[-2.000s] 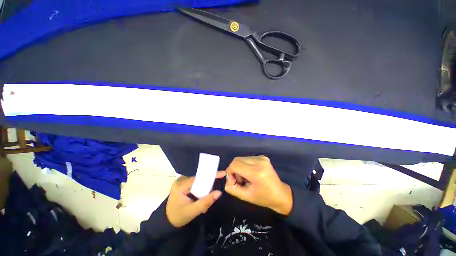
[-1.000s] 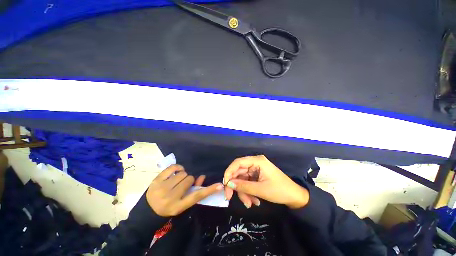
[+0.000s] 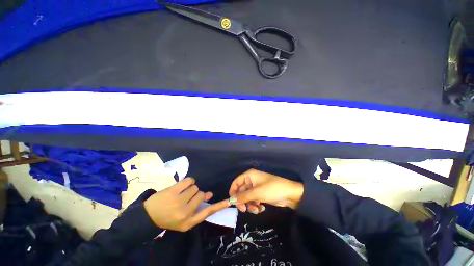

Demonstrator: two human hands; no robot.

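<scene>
My left hand [image 3: 179, 204] is closed around a small folded white strip [image 3: 221, 217]; one end shows below its extended index finger, and a white loop stands out above the knuckles. My right hand [image 3: 260, 192] touches the tip of that index finger with thumb and fingers; whether it pinches something small there I cannot tell. A long white interfacing strip [image 3: 234, 118] lies flat on a blue fabric panel [image 3: 78, 129] along the near table edge. Black tailor's shears [image 3: 238, 32] lie closed on the table beyond it.
The dark table [image 3: 130, 62] carries a blue fabric piece [image 3: 57, 23] at the far left. A dark iron [image 3: 455, 67] stands at the right end. Below the table, blue fabric [image 3: 86, 174] lies at left, dark garments [image 3: 36, 234] at lower left, and a carton [image 3: 416, 214] at right.
Since two seconds ago, the left hand has turned over and extended its index finger to the right fingers, and the white strip has shifted within its grip. The whole view has shifted slightly.
</scene>
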